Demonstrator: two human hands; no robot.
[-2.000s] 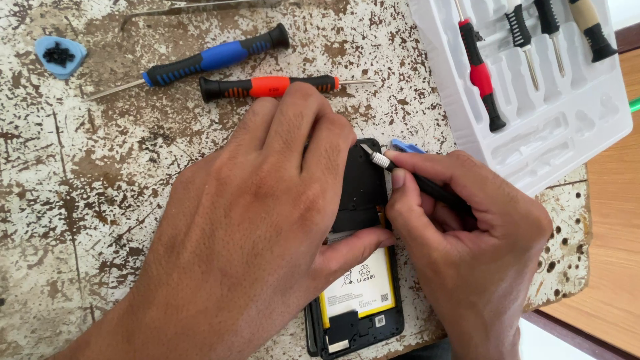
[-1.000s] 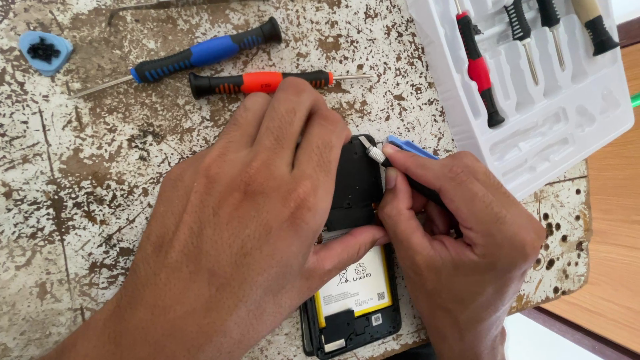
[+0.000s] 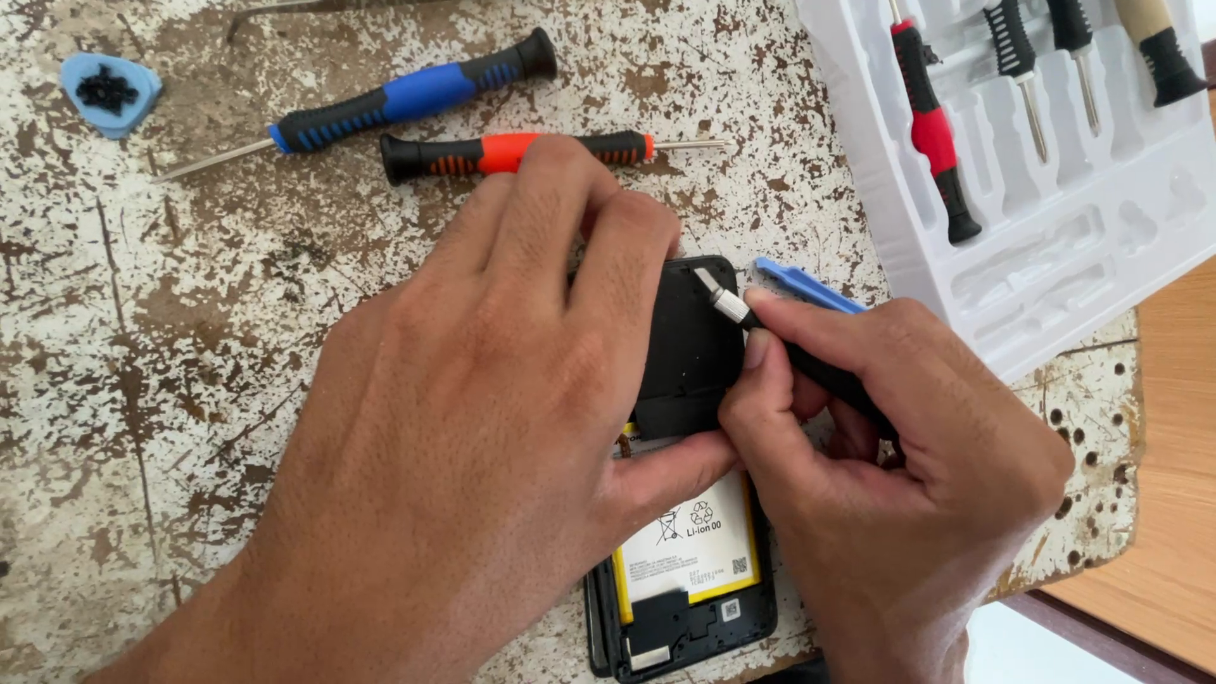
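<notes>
An opened smartphone (image 3: 703, 627) with a white, yellow-edged battery (image 3: 689, 551) lies on the worn table. My left hand (image 3: 475, 389) rests across the phone's left side, its thumb over the top of the battery; its curled fingertips are hidden. Between thumb and fingers of my right hand (image 3: 883, 427) is a black craft knife (image 3: 826, 370) with a metal collar, its short blade over the upper right corner of the phone's black cover (image 3: 693, 342). A blue plastic pry tool (image 3: 807, 285) lies just beyond my right index finger.
A blue-handled screwdriver (image 3: 418, 95) and an orange-handled screwdriver (image 3: 513, 152) lie above my left hand. A blue pick (image 3: 112, 95) holding small black screws sits far left. A white plastic tray (image 3: 1035, 285) with several screwdrivers fills the upper right. A thin metal tool (image 3: 285, 8) lies along the top.
The knife tip has shifted slightly at the cover's upper right corner. The left hand stays on the phone, and both hands keep much the same pose.
</notes>
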